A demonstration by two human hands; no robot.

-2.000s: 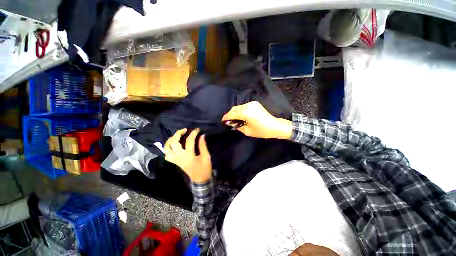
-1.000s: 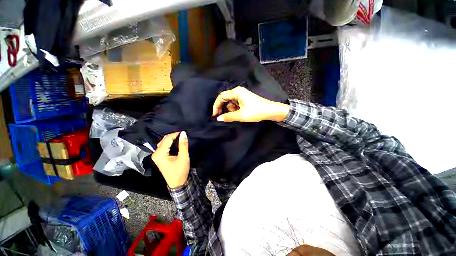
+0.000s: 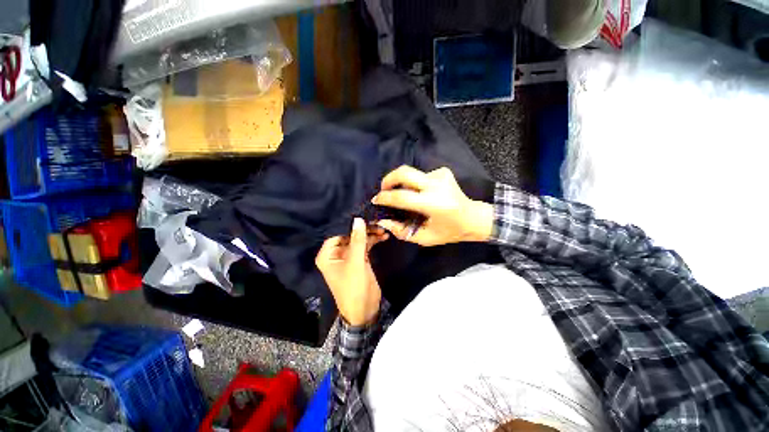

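Observation:
A dark navy-black garment [image 3: 316, 181] lies bunched across the lap, over grey trousers, and reaches left over a black bin [image 3: 244, 308]. My left hand [image 3: 352, 274] pinches a fold of the dark cloth between thumb and fingertips. My right hand [image 3: 430, 207] is curled close beside it, fingertips nearly touching the left ones. A small dark metal tool [image 3: 413, 226] shows in part in the right fist; its tip is hidden. A small white tag [image 3: 250, 252] shows on the dark cloth at the left.
Crumpled clear plastic bags [image 3: 190, 257] lie in the bin. A cardboard carton [image 3: 223, 118] stands beyond it. Blue crates [image 3: 67, 160] are at the left, a red stool [image 3: 253, 396] below. A large white wrapped bundle [image 3: 674, 160] is at the right. Another dark garment [image 3: 72, 42] hangs upper left.
My left hand has moved right and up to meet my right hand, which has shifted slightly right. The hands were apart before. The view has shifted slightly.

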